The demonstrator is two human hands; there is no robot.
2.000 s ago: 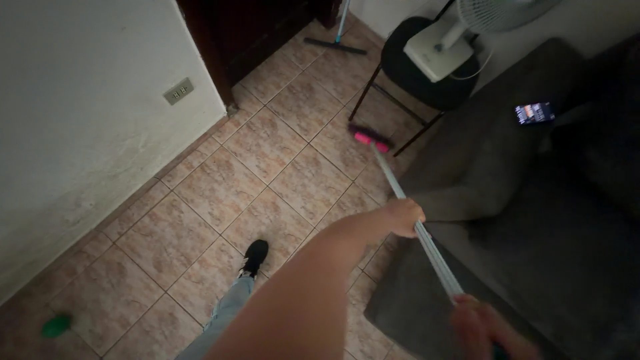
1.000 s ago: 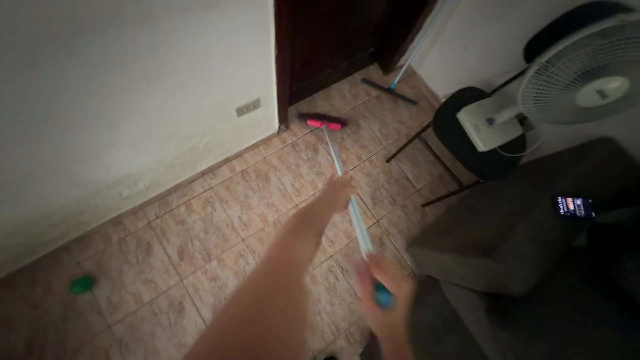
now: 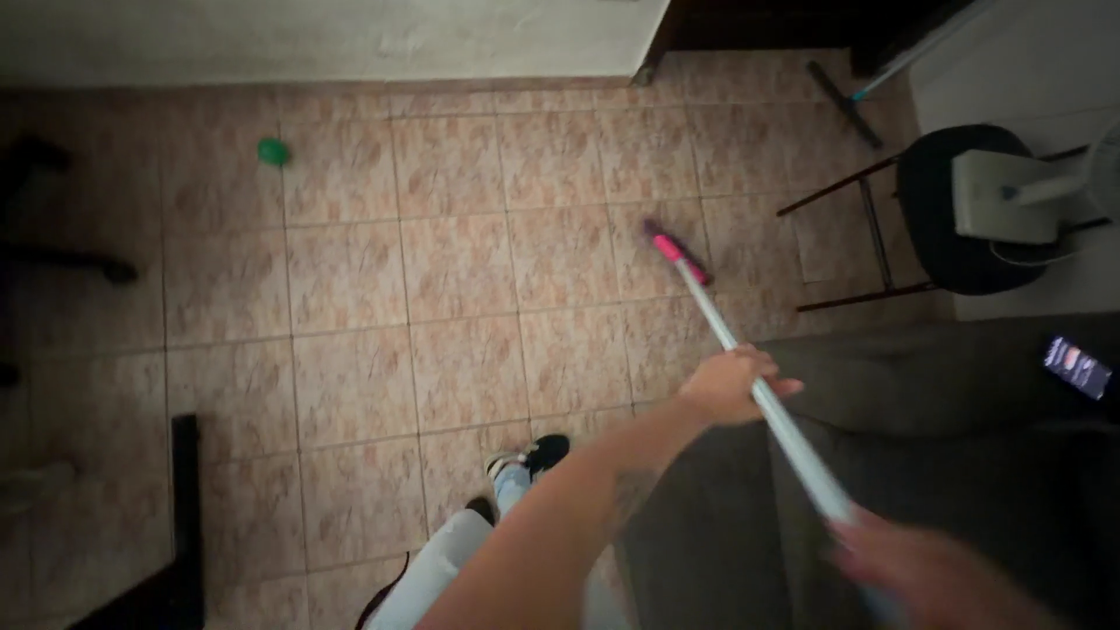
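Note:
A push broom with a pink and dark head (image 3: 678, 252) and a pale pole (image 3: 801, 446) reaches across the tiled floor from the lower right. My left hand (image 3: 739, 385) is around the middle of the pole, its thumb side partly spread. Lower down, my right hand (image 3: 919, 560) grips the upper end of the pole; it is blurred and partly cut off by the frame. The broom head rests on the tiles to the left of a black chair. A green balloon-like object (image 3: 273, 151) lies on the floor near the wall.
A black chair (image 3: 949, 271) at the right holds a white fan (image 3: 1006, 197). Behind it a floor squeegee (image 3: 844, 105) leans by the dark door. A dark grey sofa (image 3: 700, 525) with a lit phone (image 3: 1078, 367) fills the lower right. Black furniture legs (image 3: 186, 499) stand at the left.
The broom head was beside the doorway corner a second ago and is now out on the tiles, nearer the sofa. Both hands remain on the pole. The view has swung left and down.

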